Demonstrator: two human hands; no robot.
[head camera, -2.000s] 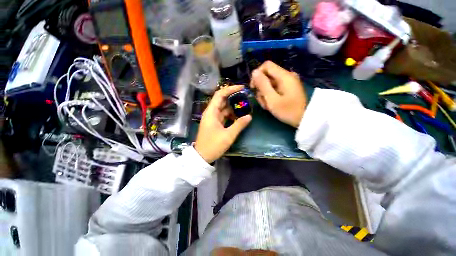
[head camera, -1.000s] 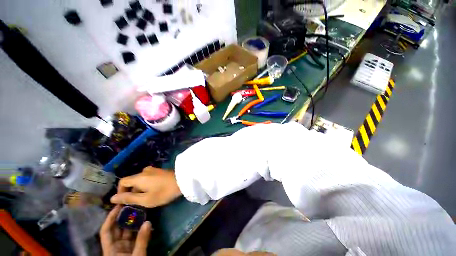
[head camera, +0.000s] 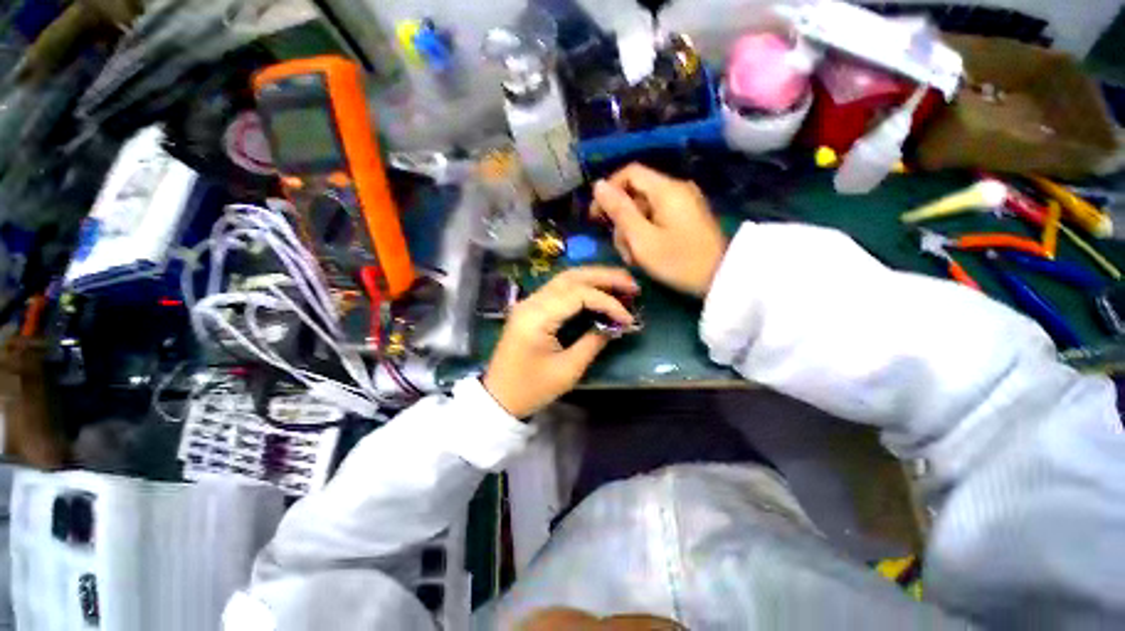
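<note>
My left hand is closed around a small dark smartwatch just above the front edge of the green mat. Only the watch's shiny rim and a bit of its dark body show between thumb and fingers; its screen is hidden. My right hand is up and to the right of it, fingers bent and bunched, not touching the watch. Whether its fingertips hold something small cannot be told; the picture is blurred there. A round blue pad lies on the bench between the hands.
An orange multimeter and white cables are at left. A dispensing bottle, a blue-edged bin and a pink item in a white cup stand behind. Cutters and blue-handled pliers lie right. A parts tray is lower left.
The view has swung back from the right side of the bench. The watch's lit screen, visible earlier, is now turned out of sight in my left hand, and my right hand is farther from it.
</note>
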